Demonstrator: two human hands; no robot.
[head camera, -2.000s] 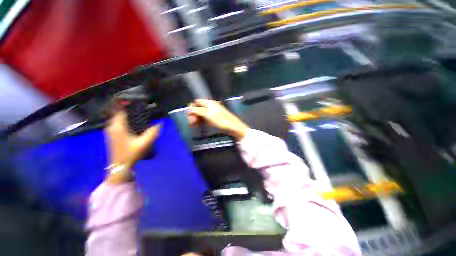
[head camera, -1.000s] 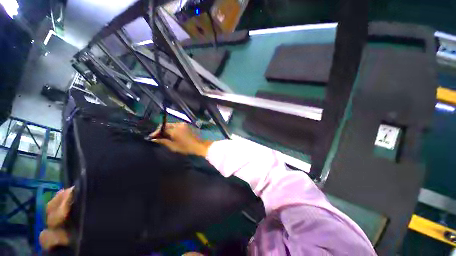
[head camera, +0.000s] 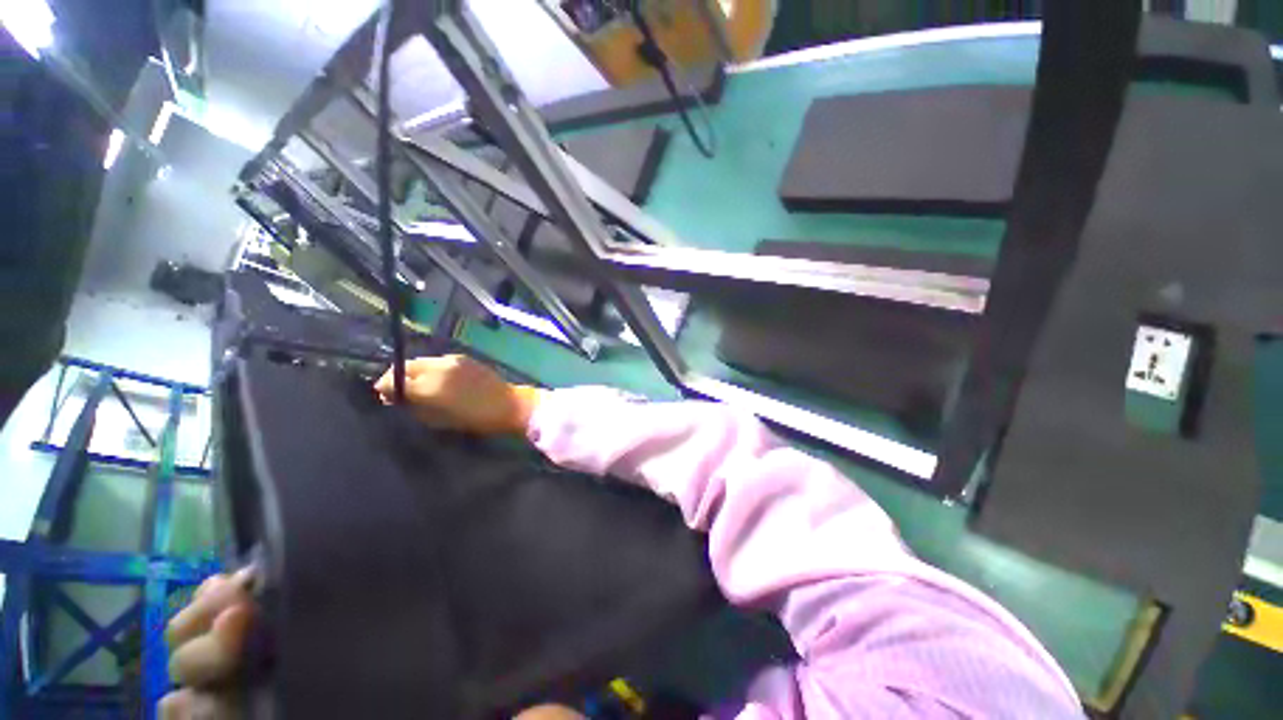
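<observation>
The black rear cover of a television set (head camera: 464, 549) fills the lower left of the view, with its thin edge towards the left. My left hand (head camera: 214, 644) holds that edge, its fingers curled round it and partly cut off by the set. My right hand (head camera: 453, 395) is at the top of the rear cover, fingers closed on a black cable (head camera: 387, 211) that runs up out of the picture. The cable's end and any socket are hidden by my fingers. My right sleeve is pink.
Metal frame bars (head camera: 788, 277) stand behind the set. A dark padded pallet (head camera: 1083, 506) with a white power socket (head camera: 1161, 362) lies at right. A wooden box (head camera: 640, 49) with a dark device is at the top. A blue rack (head camera: 99, 566) stands at left.
My hands have gone from in front of the blue screen to the rear cover. Over the last second, my right hand stays on the cable while the view has shifted slightly.
</observation>
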